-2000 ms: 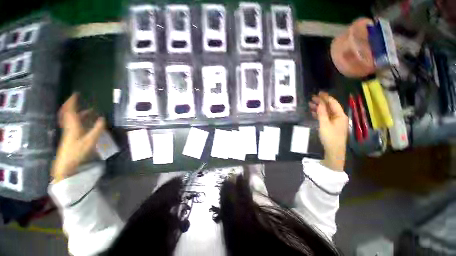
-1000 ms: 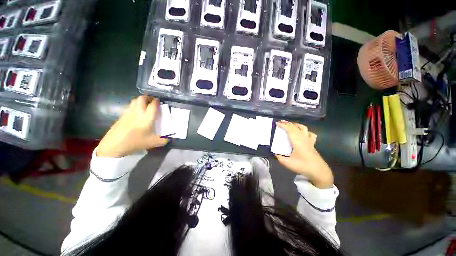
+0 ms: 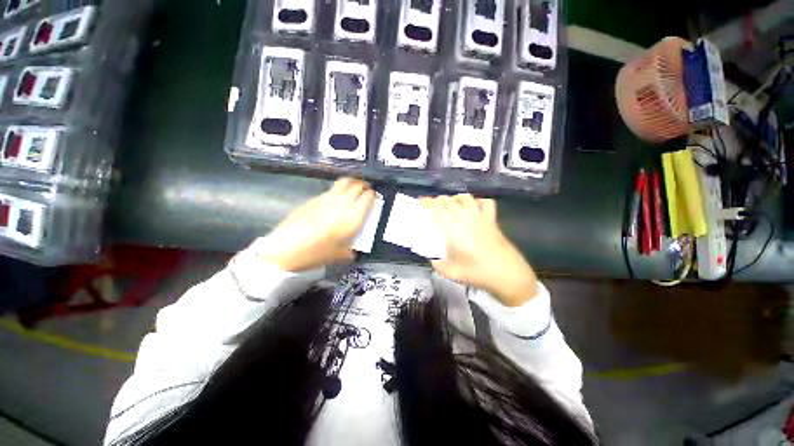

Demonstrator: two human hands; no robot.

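White cards lie at the bench's near edge, between my two hands. My left hand is closed over white cards; one edge shows at its fingertips. My right hand covers the right part of the other white cards, with its fingers bent over them. How many cards are under each hand is hidden. Just beyond my hands stands a clear blister tray with two rows of white-backed phones, back up, dark ovals toward me.
Stacked clear trays with phones stand at left. At right are a pink fan, a blue and white box, red pens, a yellow strip, and a white power strip with cables.
My hands have come inward from both ends of the card row and gathered the spread cards toward the middle. The view has shifted, so tray and fan sit differently in the picture.
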